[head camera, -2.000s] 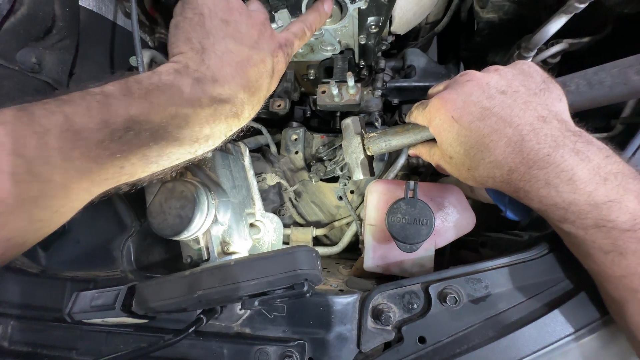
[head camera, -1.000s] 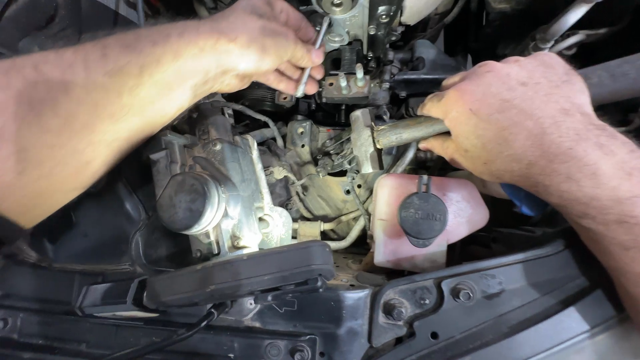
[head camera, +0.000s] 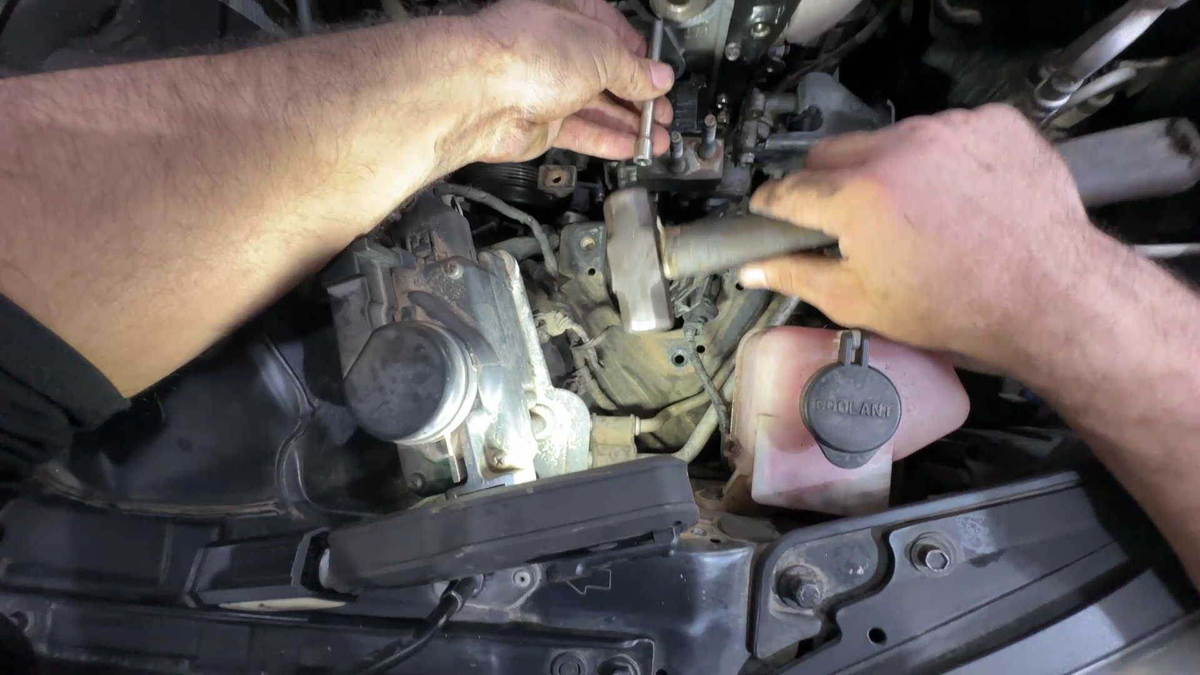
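Observation:
My left hand (head camera: 581, 84) holds a thin metal rod (head camera: 649, 112) between thumb and fingers, its lower end pointing down beside two studs (head camera: 694, 145) on a rusty bracket. In my right hand (head camera: 928, 216) is a hammer with a wooden handle; its steel head (head camera: 639, 261) hangs over the engine bay, below the rod's lower end and apart from it. Behind my left fingertips is part of the engine block (head camera: 712, 37), whose round opening shows at the top edge. The rod's upper end lies near that opening.
A pink coolant reservoir with a black cap (head camera: 851, 408) sits below my right hand. Left of centre is a metal housing with a round black cover (head camera: 403, 380). A black plastic bar (head camera: 511, 516) and the bolted front crossmember (head camera: 937, 562) run along the near side. Hoses and wiring lie between.
My left hand, earlier pointing a finger at the round opening with no rod visible, now holds the thin rod. The hammer has stayed in my right hand, its head moving slightly left.

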